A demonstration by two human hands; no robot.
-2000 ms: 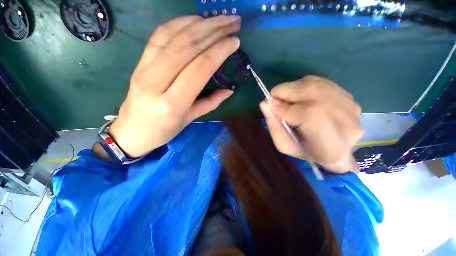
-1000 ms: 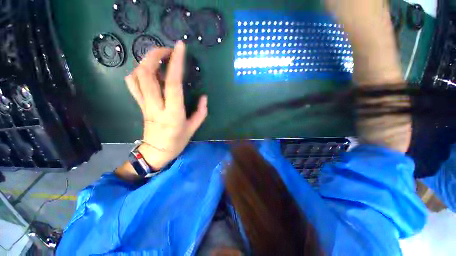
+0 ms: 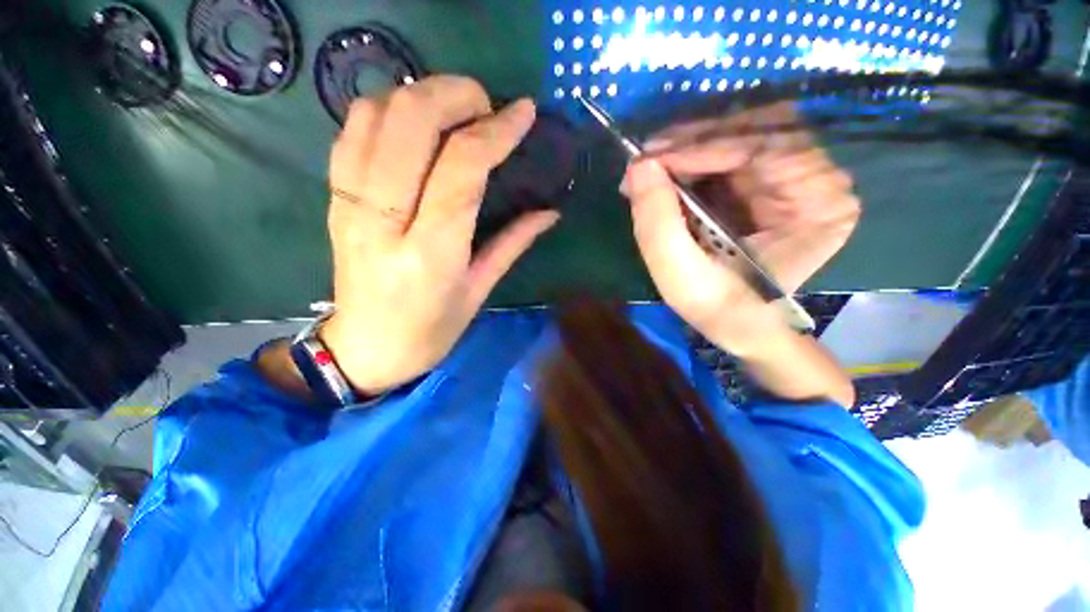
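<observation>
My left hand [image 3: 412, 227] holds a round black plastic part [image 3: 532, 167] on the green bench between thumb and fingers; the part is blurred. My right hand [image 3: 741, 215] grips silver tweezers [image 3: 717, 233] like a pen. Their tips are at the lower left edge of the blue backing sheet [image 3: 729, 42], near its bottom row of white dots. Whether the tips hold a dot cannot be told.
Round black parts with white dots lie at the upper left [image 3: 243, 46], and another lies at the upper right [image 3: 1022, 36]. Black trays [image 3: 60, 275] stand at the left and at the right [image 3: 1016, 287]. Dark strands of hair cross the right side. A blue sleeve shows at the right edge.
My right hand has come back from the upper right and now shows tweezers at the sheet's edge. My left hand has closed around a black part. The view has shifted.
</observation>
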